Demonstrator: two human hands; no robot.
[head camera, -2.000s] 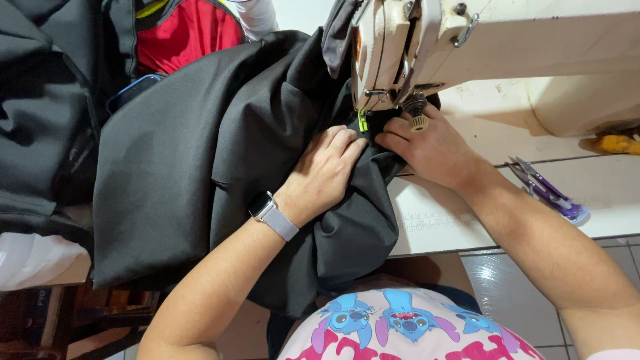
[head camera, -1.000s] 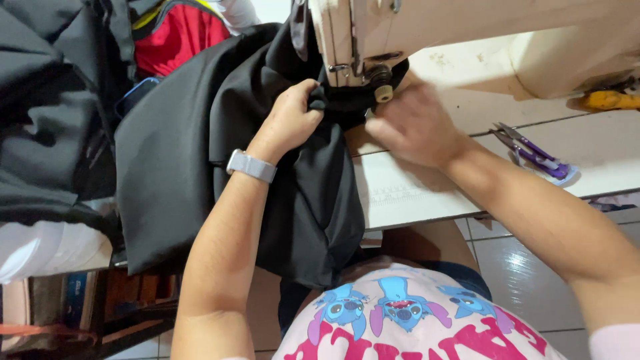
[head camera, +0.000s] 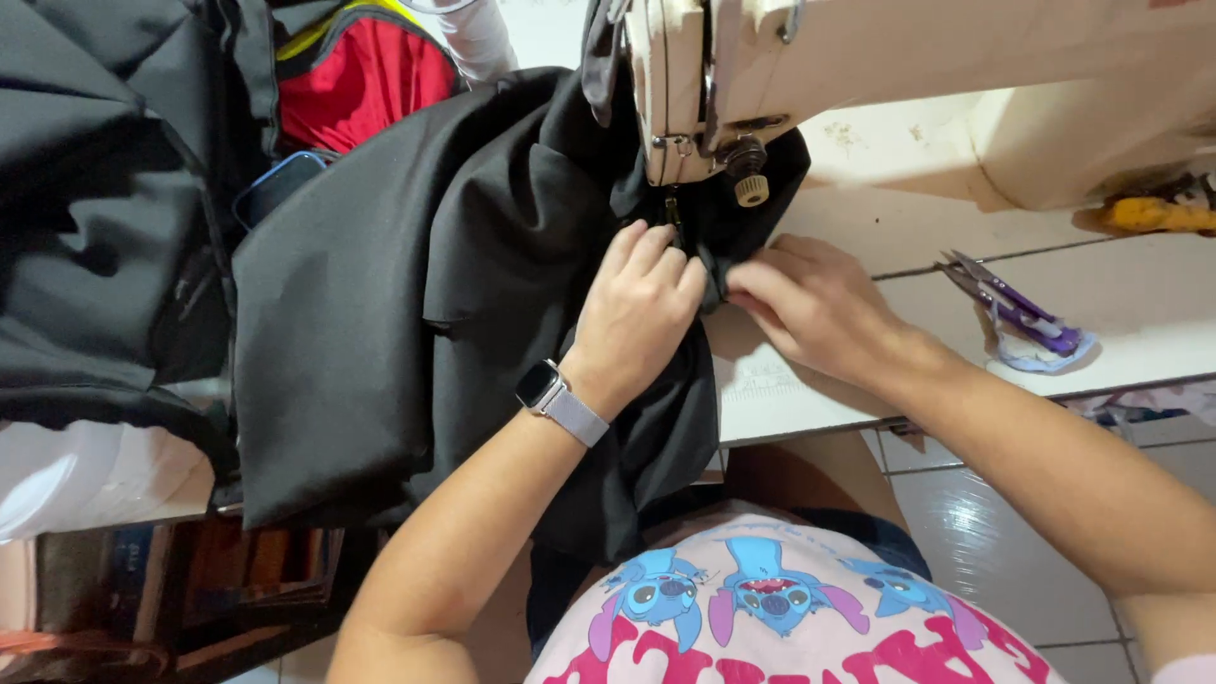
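Black fabric (head camera: 332, 332) lies bunched on the table and under the head of a sewing machine (head camera: 684, 104). My left hand (head camera: 641, 294), with a watch on its wrist, rests on the cloth just in front of the presser foot (head camera: 672, 207), its fingertips curled into a fold. Right of it, my right hand (head camera: 812, 304) pinches the edge of the same cloth between thumb and fingers, below the machine's tension knob (head camera: 751, 190). The needle point is too small to make out.
Purple thread snips (head camera: 1026, 313) lie on the table at the right, with a yellow tool (head camera: 1154, 215) behind them. A phone (head camera: 280, 185) and red fabric (head camera: 375, 81) are at the upper left. More black cloth (head camera: 95, 209) covers the left side, above a white plastic container (head camera: 95, 475).
My right hand, blurred beside the cloth a second ago, now pinches its edge. My left hand has shifted to lie flatter over the fabric before the presser foot.
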